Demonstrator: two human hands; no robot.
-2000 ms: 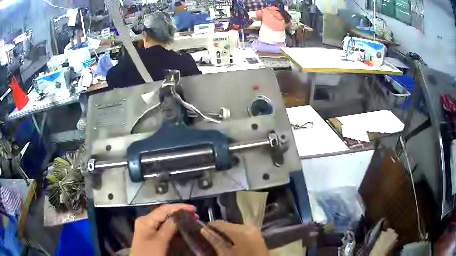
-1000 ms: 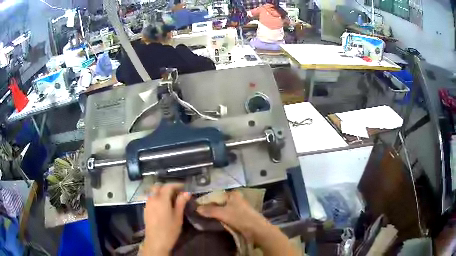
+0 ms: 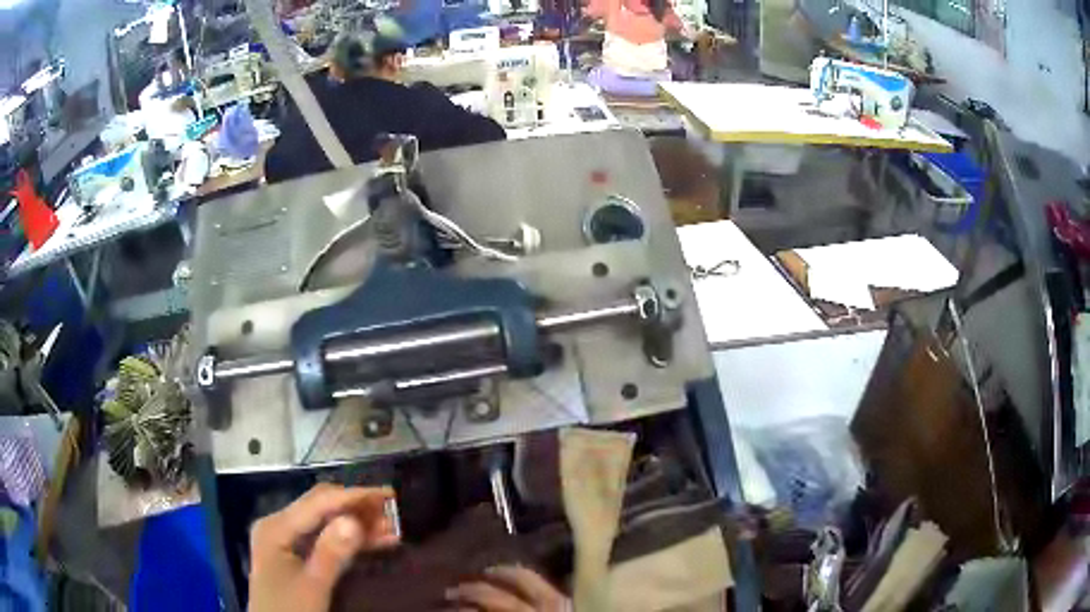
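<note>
The pressing machine's grey plate point(image 3: 538, 418) faces me, with its dark blue clamp head point(image 3: 412, 293) and bright cylinder across the front. Below the front edge stands a shiny upright rod point(image 3: 502, 493). My left hand point(image 3: 313, 544) is raised left of it, thumb and fingertips a little apart beside another short shiny pin; no piece shows clearly in it. My right hand point(image 3: 512, 591), cut off by the bottom edge, lies over dark brown cloth point(image 3: 448, 550); what its fingers grip is hidden. A tan strip point(image 3: 594, 490) hangs right of it over the heap.
A fanned pile of pieces point(image 3: 146, 412) stands left above a blue bin point(image 3: 177, 560). Tied bundles point(image 3: 891, 574) and a plastic bag point(image 3: 798, 478) are at lower right. A person in dark clothing point(image 3: 371, 126) sits behind the machine. White tables stand beyond.
My hands have come apart from the brown and tan piece they held together. My left hand has moved left and down, my right hand down into the cloth. The view has shifted slightly.
</note>
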